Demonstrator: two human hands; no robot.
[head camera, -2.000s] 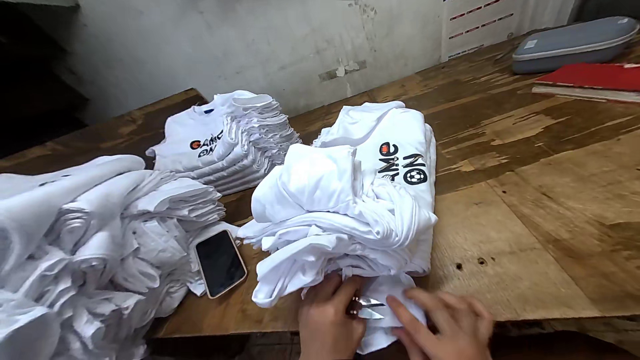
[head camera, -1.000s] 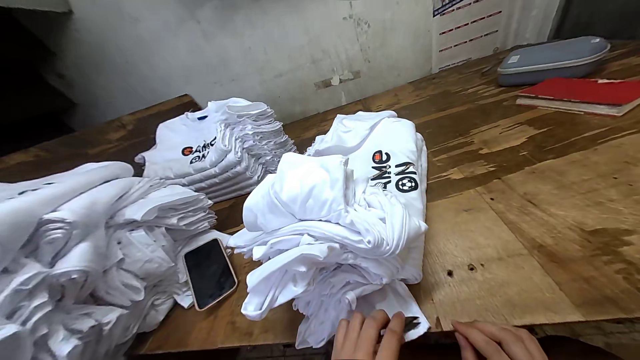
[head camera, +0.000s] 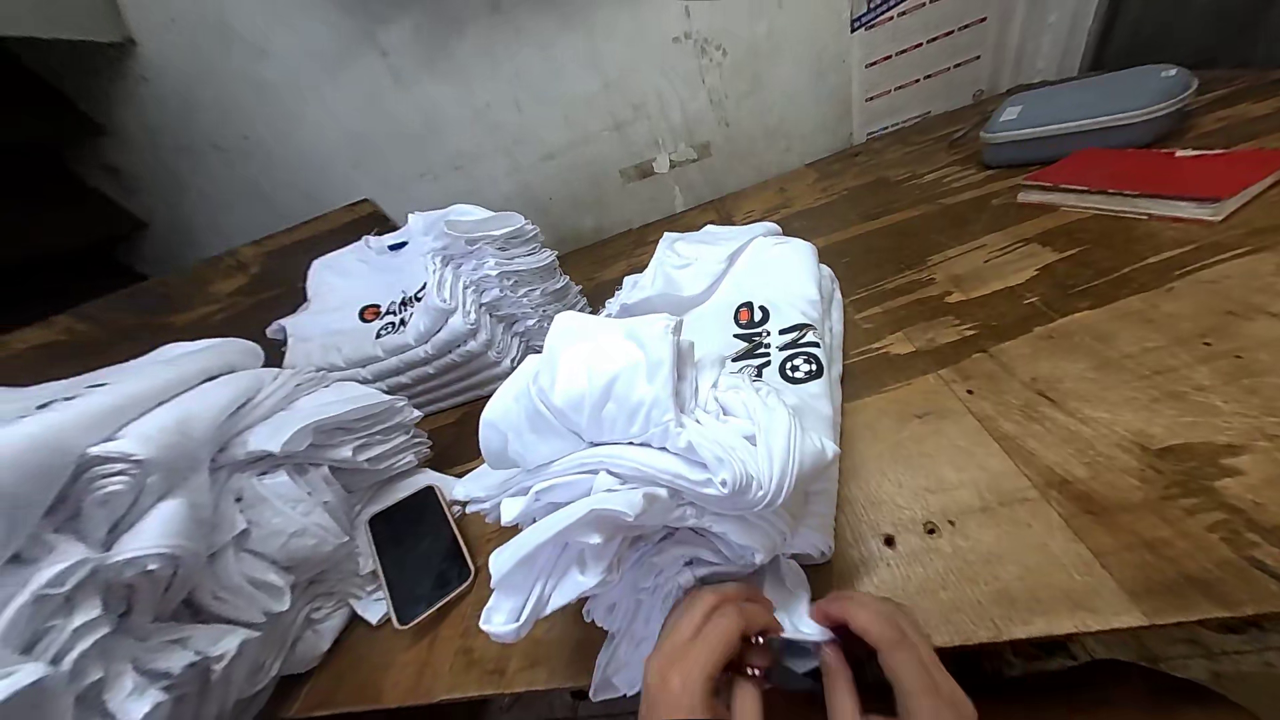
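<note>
At the table's front edge, my left hand (head camera: 705, 650) holds a small metal cutting tool (head camera: 797, 662), apparently thread snips, its shape blurred. My right hand (head camera: 885, 650) pinches the edge of white fabric (head camera: 790, 598) between thumb and finger, beside the tool. That fabric hangs from the near end of a pile of folded white shirts (head camera: 640, 470). Beneath and behind this pile lies a shirt with a dark printed design (head camera: 775, 345).
A phone (head camera: 418, 556) lies left of the middle pile. Heaped white garments (head camera: 190, 520) fill the left side, with stacked printed shirts (head camera: 400, 310) behind. A grey zip case (head camera: 1090, 112) and a red book (head camera: 1150, 180) are at the back right of the wooden table (head camera: 1010, 500).
My right hand, apart from the fabric one second ago, has come back to my left hand and now pinches the fabric edge. The tool shows more than it did then.
</note>
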